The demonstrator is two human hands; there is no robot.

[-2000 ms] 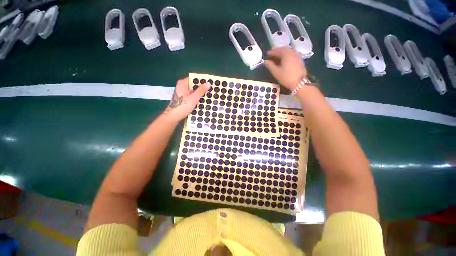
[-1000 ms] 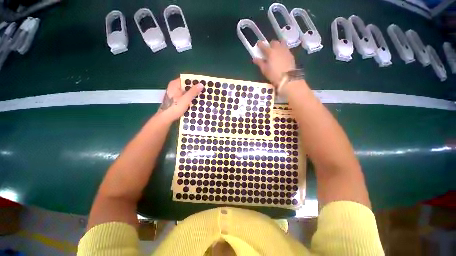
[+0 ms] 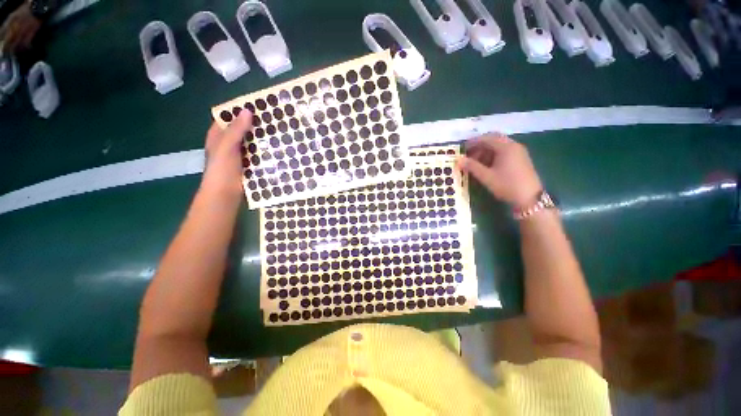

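Note:
My left hand (image 3: 229,146) grips the left edge of a dot sheet (image 3: 321,130), a cream rectangle with rows of black dots, thumb on top. The sheet is tilted and raised over the dot sheet stack (image 3: 366,252), which lies flat near my body. My right hand (image 3: 497,166) is at the stack's upper right corner, thumb and fingertips close together; I cannot tell whether they hold anything. A white plastic housing (image 3: 406,65) lies just beyond the held sheet, partly covered by its corner.
More white housings lie beyond the white dividing strip (image 3: 569,120): three at the left (image 3: 164,71) and several at the right (image 3: 536,42). Another person's hand (image 3: 20,28) is at the far left corner. The green work surface (image 3: 106,252) curves around my body.
My right hand has left the housing and come back to the stack's upper right corner. My left hand has moved left and turned the sheet, its right side now higher.

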